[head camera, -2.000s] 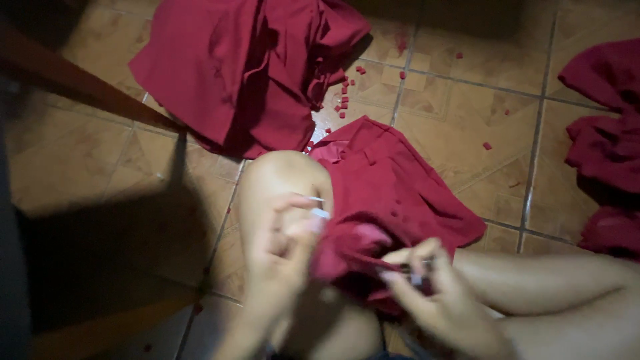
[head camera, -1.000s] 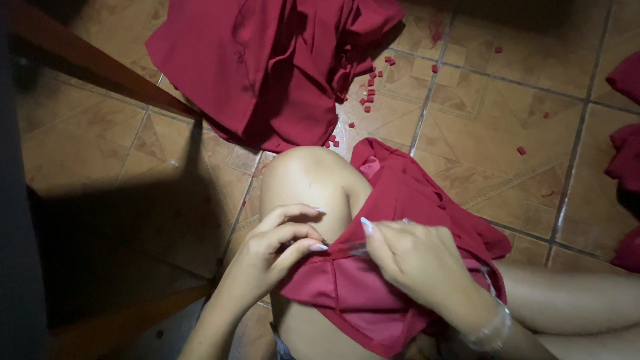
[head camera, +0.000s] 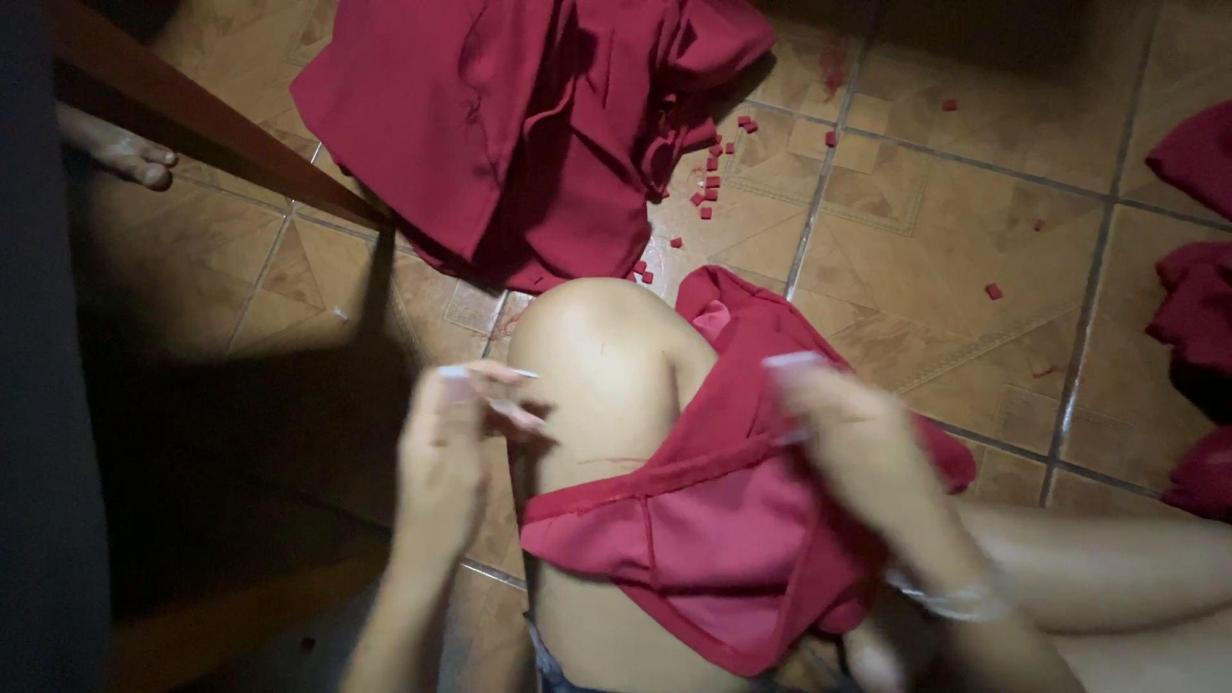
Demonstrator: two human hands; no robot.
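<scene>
A red cloth garment (head camera: pixel 712 529) lies over my thigh beside the bare knee, its lighter inner side and a seamed edge turned up. My left hand (head camera: pixel 462 433) hovers left of the garment's edge, fingers bent and apart, blurred; no cloth shows in it. Over the garment's right part is my right hand (head camera: pixel 837 423), also blurred by motion. Whether it holds a small tool or cloth cannot be told. A clear band circles the right wrist.
A larger heap of red cloth (head camera: pixel 500 144) lies on the tiled floor (head camera: pixel 953 366) beyond the knee, with loose threads on it. Small red scraps (head camera: pixel 712 182) are scattered beside it. More red cloth (head camera: pixel 1198 298) lies at the right edge. A wooden leg (head camera: pixel 212 115) and another person's foot (head camera: pixel 120 149) are at left.
One second ago both hands were close together at the garment's edge. Now they are apart, the left hand off the cloth. A foot has come into view at the left.
</scene>
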